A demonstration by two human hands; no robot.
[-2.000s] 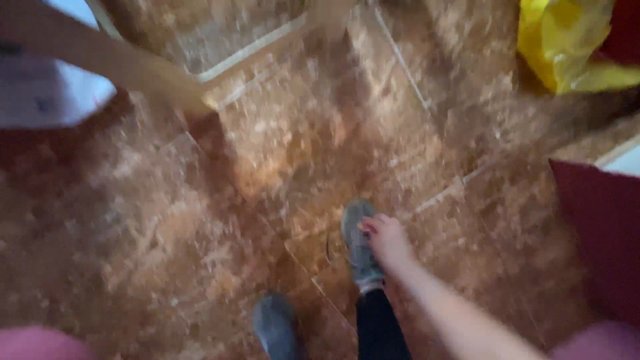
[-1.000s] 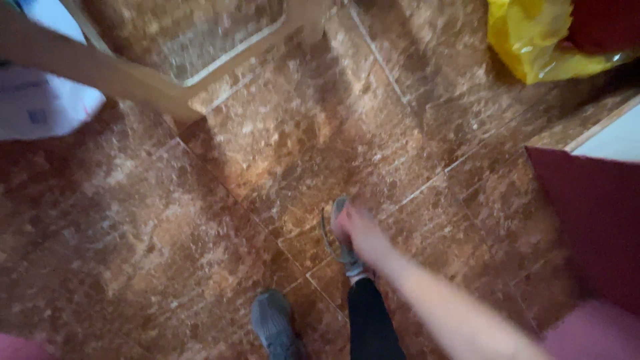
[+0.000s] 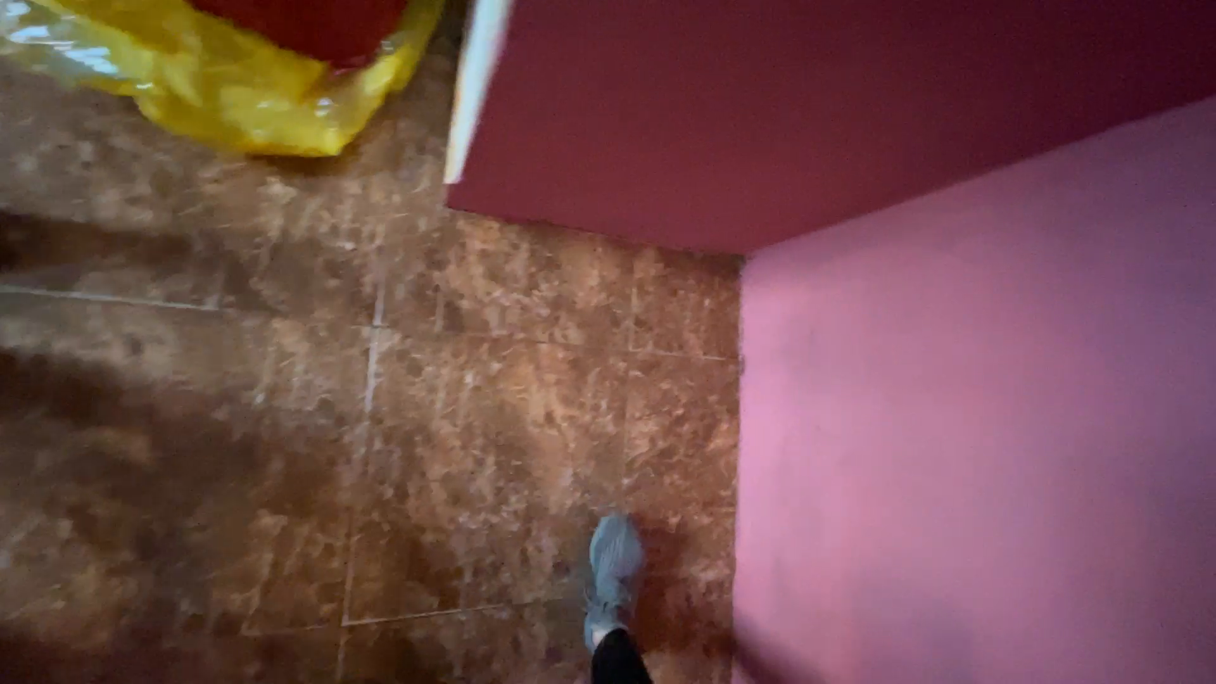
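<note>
Neither my left hand nor my right hand shows in the head view at this moment, so what they hold or touch is hidden. One of my feet, in a grey lace-up shoe below a black trouser leg, stands on the brown tiled floor near the bottom. The other foot is out of view.
A pink wall rises close on the right. A dark red panel with a white edge meets it at the top. At the top left lies a yellow plastic bag around something red.
The view has swung to the right, toward the pink wall. The bare hand and forearm seen above one shoe in both earlier frames are out of view, as is the wooden frame at the upper left.
</note>
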